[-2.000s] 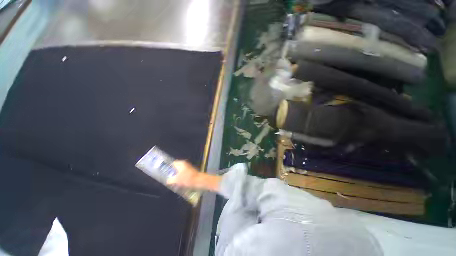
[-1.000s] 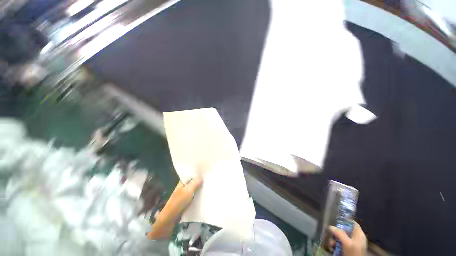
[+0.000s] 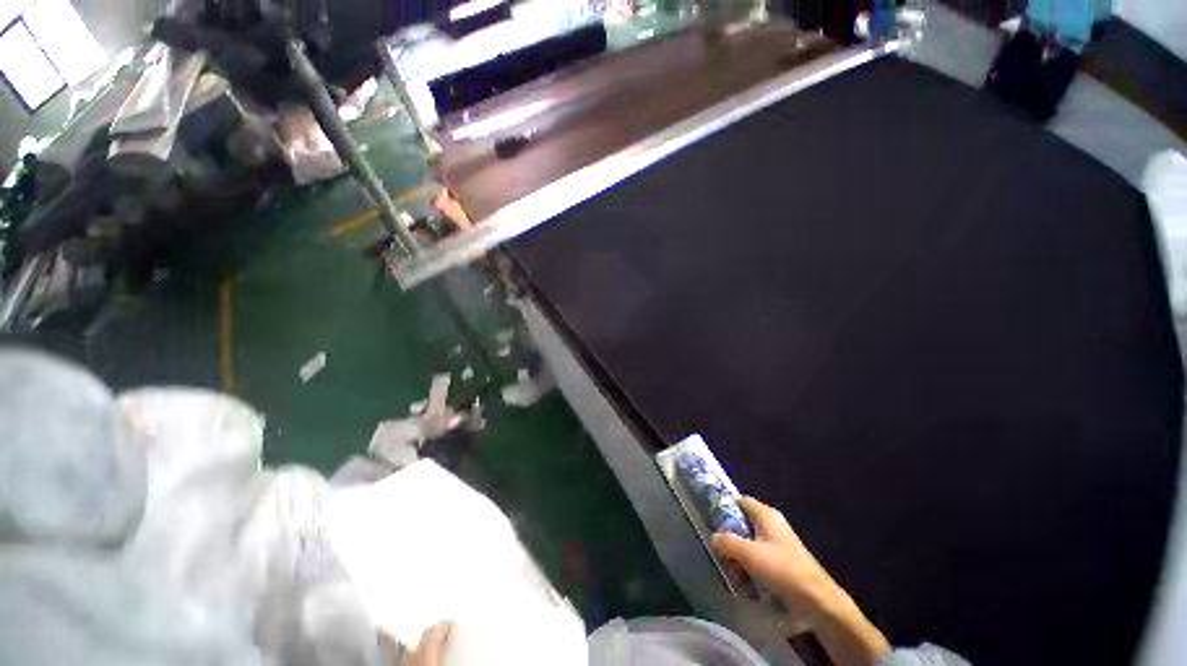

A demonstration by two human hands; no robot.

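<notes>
My right hand (image 3: 781,562) grips a long, narrow pale carton (image 3: 704,484) with blue-purple print, at the near edge of the dark fabric lay (image 3: 885,325). My left hand (image 3: 424,647) is at the bottom edge, mostly cut off; its fingers are on a large white paper sheet (image 3: 449,553) hanging over the floor side. The dark lay is flat on the long table. Its far end stops at a long silver-white cutter rail (image 3: 651,159).
A small red and blue motor unit (image 3: 886,21) is at the rail's far end. Beyond lie brown tabletop (image 3: 586,117) and a black fabric roll (image 3: 518,68). A whitish bucket (image 3: 670,644) is below me. White bundles fill the lower left; scraps lie on the green floor.
The view has swung from the white sheets on the lay to the rail end. The paper in my left hand is now low at the bottom. My right hand still holds the carton.
</notes>
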